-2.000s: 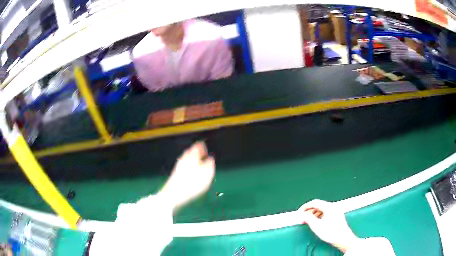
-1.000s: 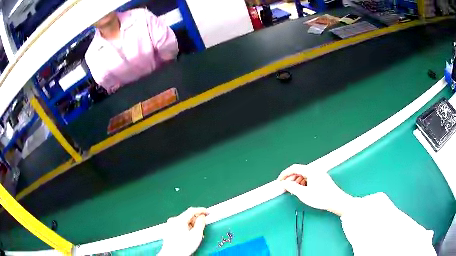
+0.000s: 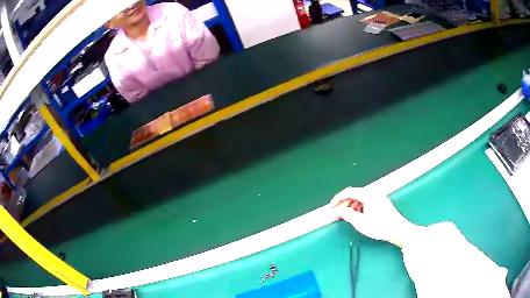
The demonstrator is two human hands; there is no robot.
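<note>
My right hand [image 3: 367, 214] rests on the white edge strip [image 3: 279, 231], fingers curled under; I see nothing in it, but the inside of the fingers is partly hidden. My left hand is out of the picture. Tweezers [image 3: 354, 268] lie on the green mat below my right hand, prongs up the picture. A small pile of tiny dark-red and silver components [image 3: 270, 273] lies on the mat above a blue sheet [image 3: 281, 287], which the bottom edge cuts off.
A round black unit [image 3: 323, 87] sits on the belt near the yellow rail [image 3: 273, 89]. A small dark piece [image 3: 501, 88] lies far right. A black parts tray [image 3: 514, 143] is at right, a yellow post [image 3: 40, 250] at left. A person in pink [image 3: 157, 52] sits opposite.
My left hand has dropped from over the belt to the edge strip and then out of view. My right hand stays on the strip. The view has turned.
</note>
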